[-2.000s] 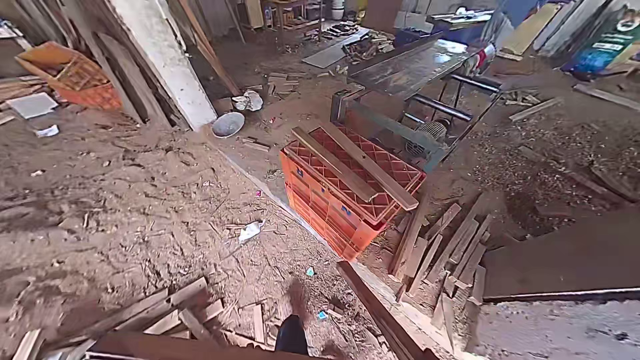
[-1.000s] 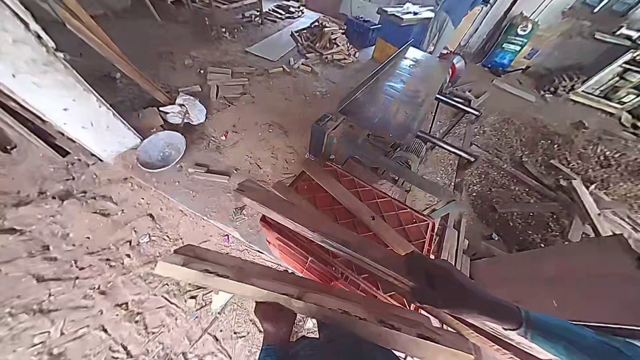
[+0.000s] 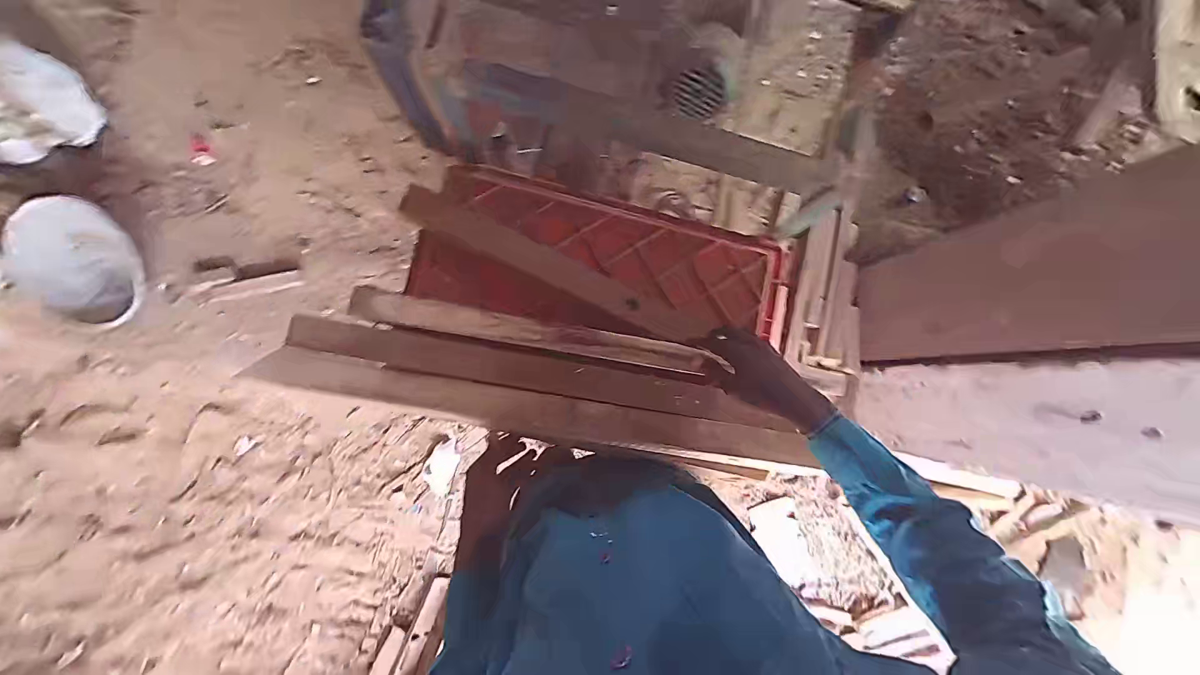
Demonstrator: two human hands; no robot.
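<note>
My right hand (image 3: 755, 375) is closed around the right part of a narrow wooden board (image 3: 525, 330). Beside that board, on the side nearer my body, lie a second board (image 3: 525, 375) and a wider one (image 3: 450, 398), roughly parallel. Another wooden board (image 3: 562, 272) rests slantwise on the red plastic crate (image 3: 694, 253), its right end touching my fingers. A dark forearm at the lower left reaches up to the boards; my left hand is hidden beneath or behind them, so its grip does not show.
Beyond the crate stands a machine with a metal frame (image 3: 600, 122). A pale metal bowl (image 3: 75, 258) sits on the sandy ground at left. Wood strips (image 3: 820, 291) lie right of the crate. A large brown panel (image 3: 1031, 262) is at far right.
Two boards lay on the crate at first; one second ago my right hand had hold of a board there. The boards now lie across in front of my body. The view has tilted down.
</note>
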